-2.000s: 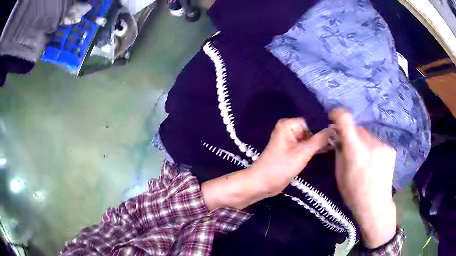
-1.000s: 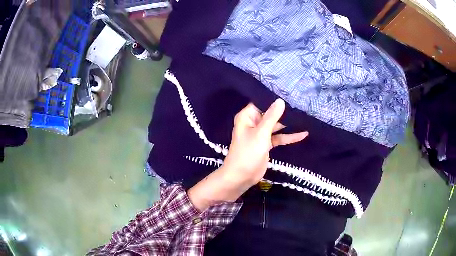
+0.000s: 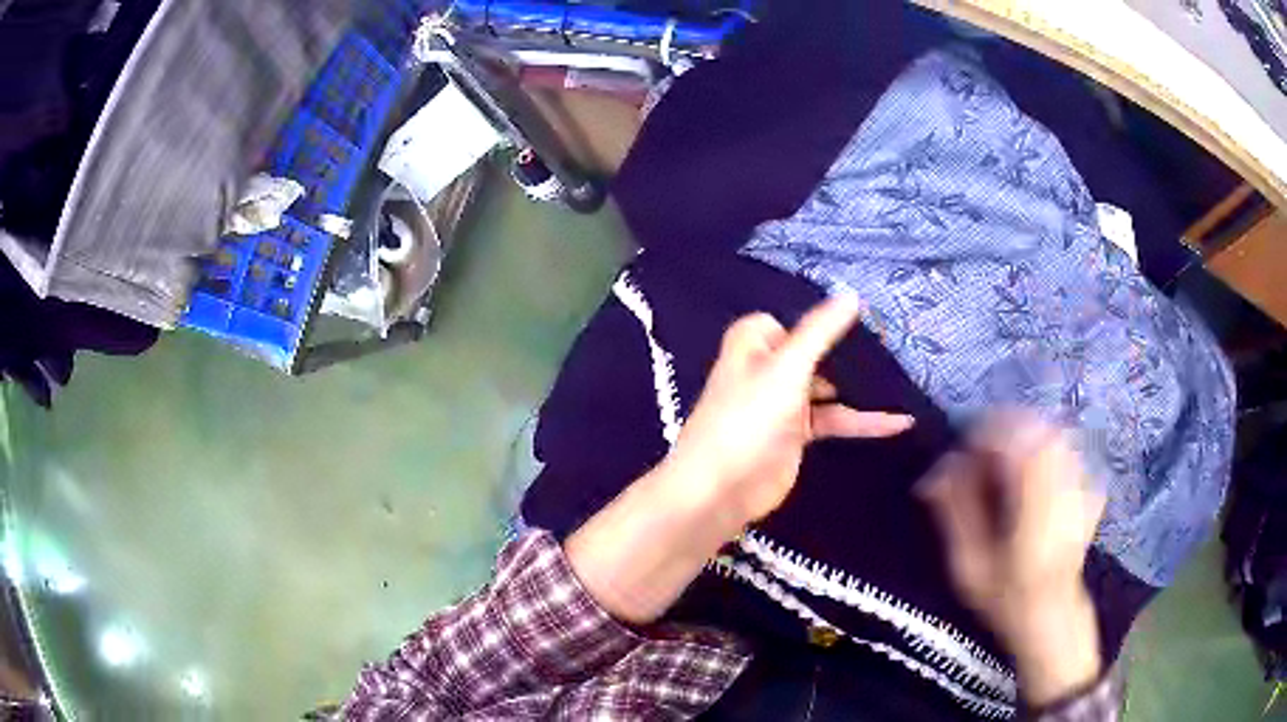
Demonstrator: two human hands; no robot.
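Note:
The dark garment [image 3: 868, 487] lies over the lap, with its blue-grey leaf-patterned lining [image 3: 974, 240] turned up on the right side. My left hand [image 3: 762, 416] is on the dark cloth, its thumb at the edge where the cloth meets the lining and one finger stretched out to the right. It holds the cloth there. My right hand [image 3: 1023, 529] is motion-blurred over the lower right of the garment; its fingers look bent, but what they hold cannot be made out. No needle or thread can be seen. White toothed stitching [image 3: 875, 607] runs across the dark cloth.
A blue plastic crate [image 3: 268, 289] with grey cloth [image 3: 162, 169] over it stands at the upper left, beside a metal stand. A pale curved table edge [image 3: 1129, 92] is at the upper right. Another dark garment [image 3: 1263, 522] is at the right edge. The green floor [image 3: 325, 480] shows at left.
My right hand left the left hand's fingertips, went out of view, and is now back at the lower right. The view has shifted. My left hand keeps its pose from one second ago.

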